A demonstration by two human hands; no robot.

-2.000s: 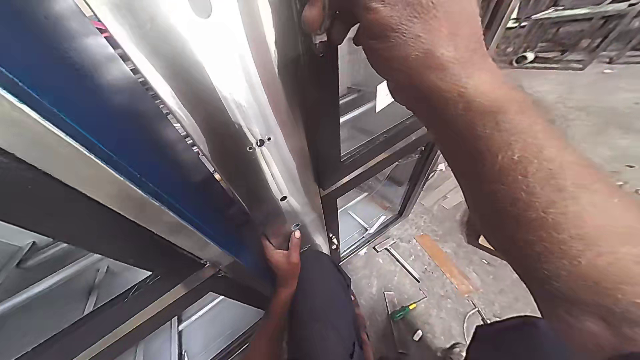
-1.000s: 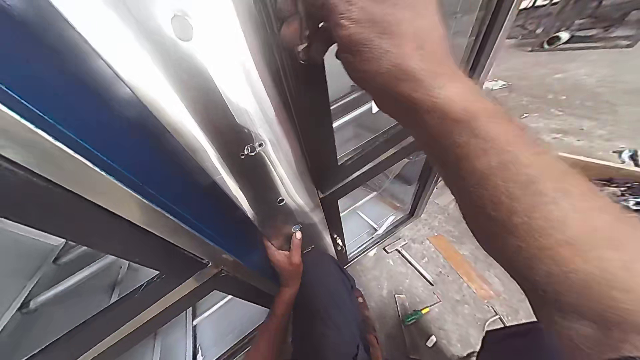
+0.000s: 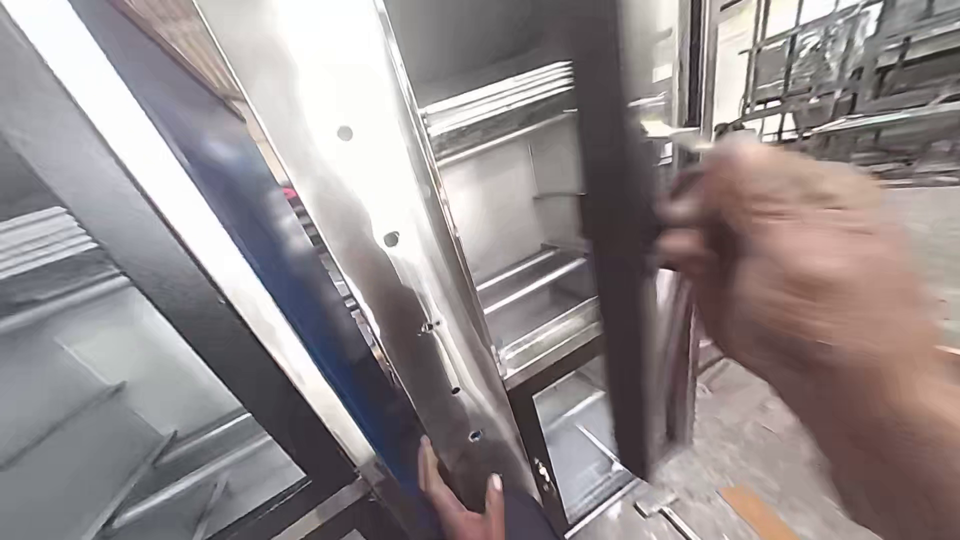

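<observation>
A shiny metal panel (image 3: 405,277) with several holes stands upright and leans across the middle, beside a blue panel (image 3: 285,315). My left hand (image 3: 461,502) grips the lower end of the metal panel, thumb on its face and fingers at its left edge. My right hand (image 3: 757,225) is blurred at the right, its curled fingers at the edge of a dark-framed door (image 3: 619,247). The door stands ajar in front of a metal cabinet with shelves (image 3: 532,277). Whether the right hand holds a small item is unclear.
Another dark-framed cabinet door (image 3: 217,300) is at the left. On the concrete floor at lower right lie a hammer-like tool (image 3: 664,510) and a brown strip (image 3: 757,514). Metal racks (image 3: 840,97) stand in the right background.
My right hand has moved right and the dark-framed door has swung open, showing the shelves inside. My left hand stays at the panel's lower end. The view has tilted up.
</observation>
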